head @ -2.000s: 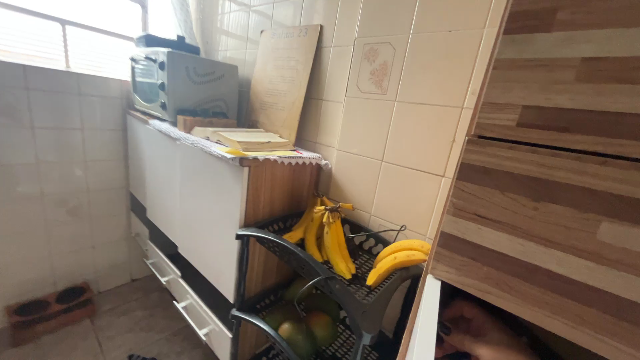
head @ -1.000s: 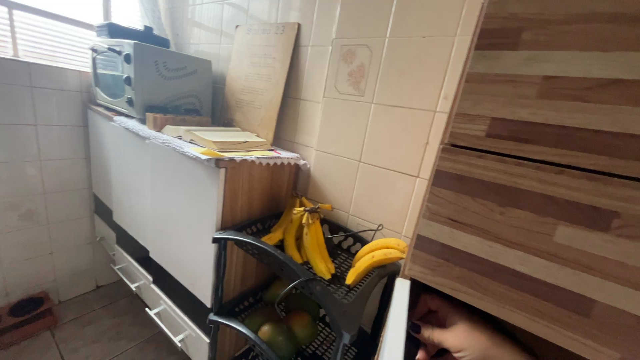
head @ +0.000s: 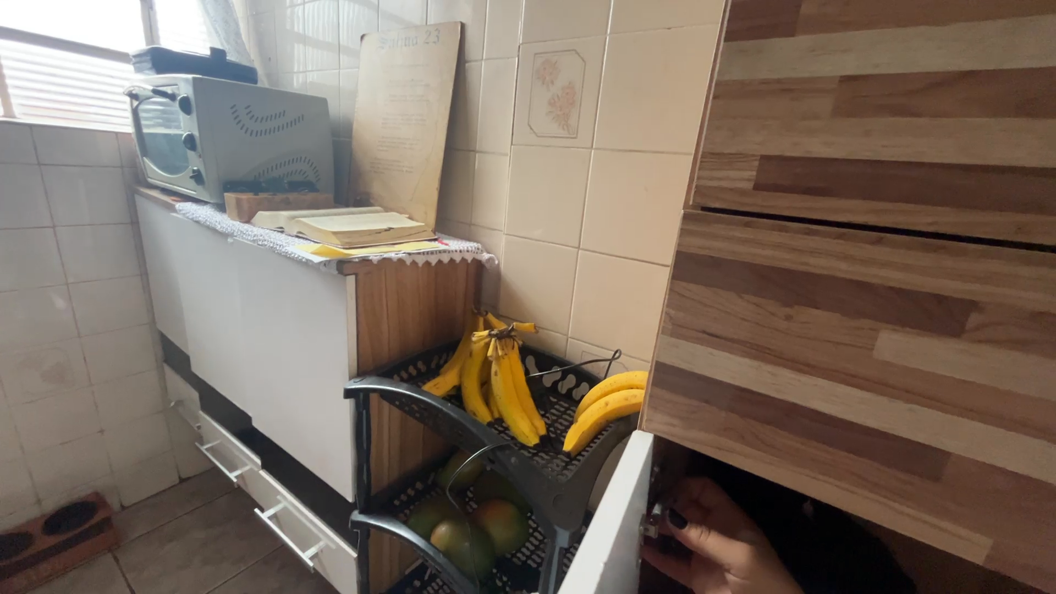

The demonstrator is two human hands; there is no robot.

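In the lower right, my right hand (head: 722, 536), with dark nail polish, reaches into the dark opening under a wood-patterned panel (head: 858, 346). Its thumb and fingers close around a small metal hinge part (head: 656, 521) on the inner side of a white cabinet door (head: 615, 520). The fingertips are partly in shadow, and whatever lies deeper inside is hidden. My left hand is not in view.
Left of the door stands a black plastic tiered rack (head: 470, 412) with bananas (head: 511, 388) above and mangoes (head: 466, 540) below. Beyond it, a white cabinet (head: 264, 346) carries a toaster oven (head: 239, 132), an open book (head: 355, 227) and a leaning board with writing (head: 404, 124).
The view has shifted to the right and closer to the panel. My right hand shows more plainly at the inner side of the door, where it also was in the earlier frames.
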